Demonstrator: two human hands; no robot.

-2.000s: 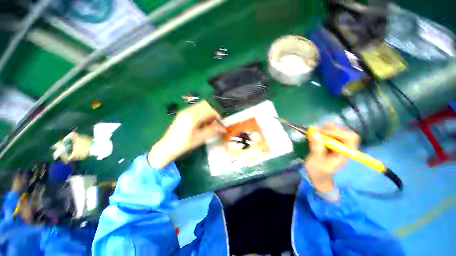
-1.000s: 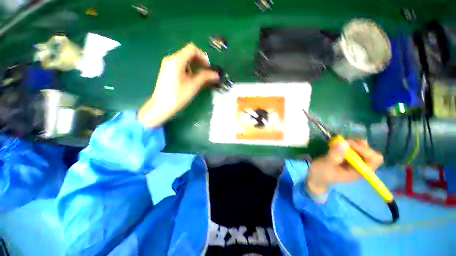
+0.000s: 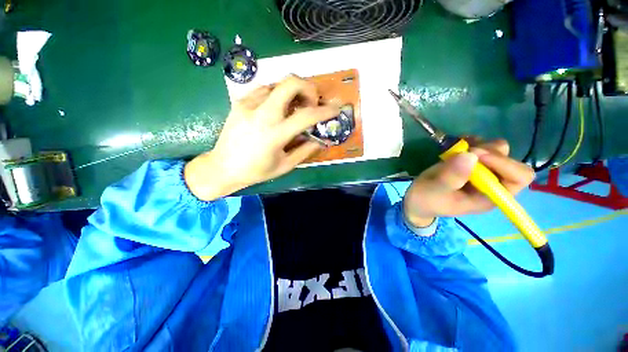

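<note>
My left hand (image 3: 265,134) is over the orange fixture (image 3: 350,89), its fingertips on a round black circuit board (image 3: 335,128) at the fixture's middle. A thin metal tool or lead shows at these fingers; I cannot tell which. The fixture lies on a white pad (image 3: 382,75). My right hand (image 3: 468,180) holds the yellow soldering iron (image 3: 501,196) like a pen, its metal tip pointing up and left over the pad's right edge, away from the board. Two more round boards lie behind my left hand, one on the mat (image 3: 203,48) and one at the pad's corner (image 3: 240,63).
A black fan grille (image 3: 348,17) stands behind the pad. A blue box (image 3: 553,41) with cables is at the back right. A solder spool (image 3: 43,180) is at the left edge, its wire crossing the mat. A white tissue (image 3: 31,62) lies at the back left. A red stand (image 3: 585,184) is on the floor.
My left hand has come from behind the pad to the board in the fixture. The iron remains in my right hand. The view has shifted and become sharper.
</note>
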